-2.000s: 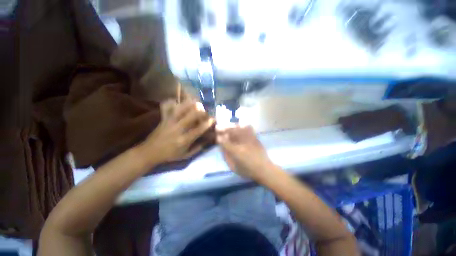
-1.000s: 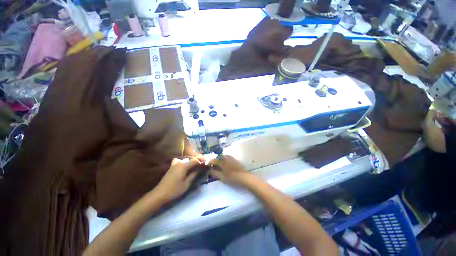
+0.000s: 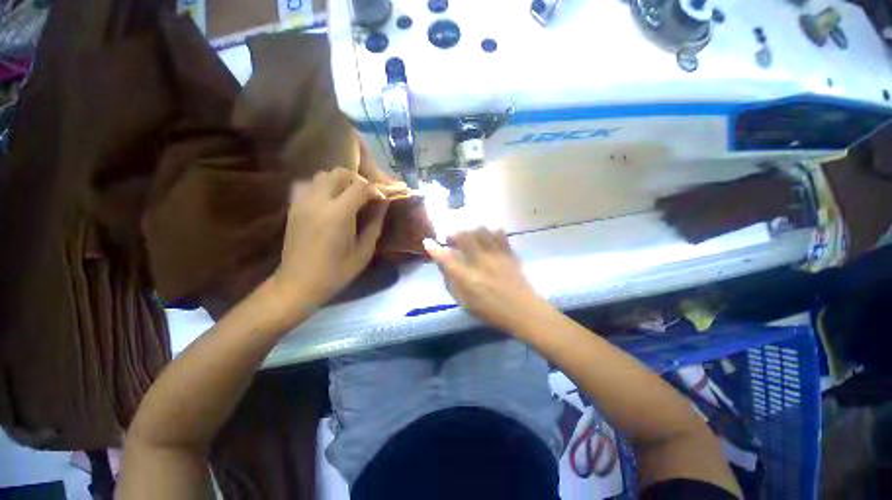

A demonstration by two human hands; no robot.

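The brown garment panel (image 3: 230, 210) lies left of the needle area, its right end under the bright lamp. A folded edge (image 3: 396, 192) looks orange-brown near the needle. My left hand (image 3: 333, 229) grips the cloth, fingers and thumb around a raised fold. My right hand (image 3: 484, 273) is at the right end of the cloth, its thumb tip at the cloth edge and its fingers near the lamp glare; whether it pinches the cloth is unclear. The presser foot and needle (image 3: 456, 190) of the white sewing machine (image 3: 587, 68) are mostly lost in glare.
A stack of brown panels (image 3: 88, 332) drapes at the left. A brown scrap (image 3: 724, 203) lies on the bed at right. A blue basket (image 3: 787, 391) and red-handled scissors (image 3: 592, 449) are at lower right. The table's front edge (image 3: 391, 342) crosses above my lap.
The camera view has shifted closer over the work since one second ago. My left hand now sits back from the needle, with a fold of cloth raised between it and the lamp.
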